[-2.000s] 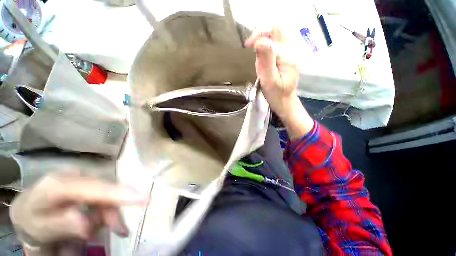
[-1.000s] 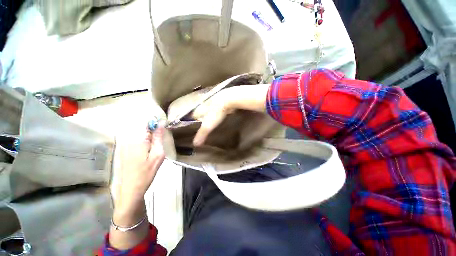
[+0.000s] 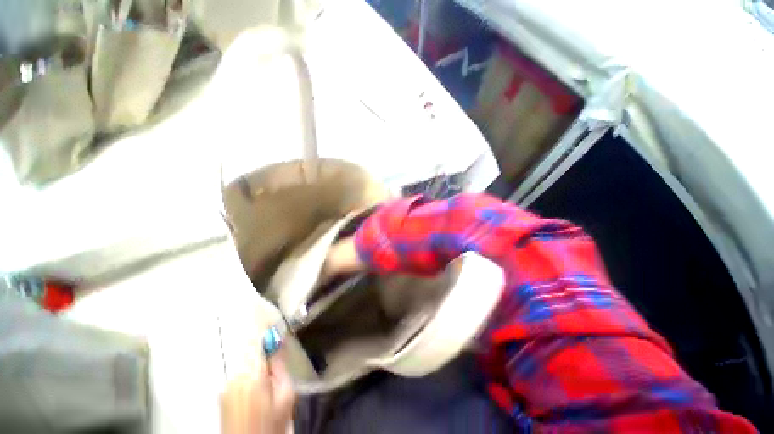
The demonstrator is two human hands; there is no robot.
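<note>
An open beige tote bag (image 3: pixel 301 199) stands tilted over my lap, its mouth towards me. One handle rises at the back and another loops over the near side. My left hand (image 3: pixel 259 398), blurred and cut off by the bottom edge, grips the bag's left corner just below a shiny blue-wrapped side fitting (image 3: pixel 272 339). My right hand (image 3: pixel 342 258) reaches into the bag at the inner pocket (image 3: pixel 301 275); only the wrist area shows below the plaid sleeve. Its fingers are hidden, so I cannot tell what they hold.
A white cloth-covered table (image 3: pixel 170 195) lies beyond the bag. More beige bags (image 3: pixel 131 76) stand at the far left. A red-ended bottle or can (image 3: pixel 58 295) is at left, above a grey-beige bag (image 3: pixel 68 373). The table's right corner borders a dark floor (image 3: pixel 645 203).
The view has swung right, bringing more floor into sight. The near handle now lies against my right sleeve. Since the earliest frame, my right hand has left the rim and entered the bag.
</note>
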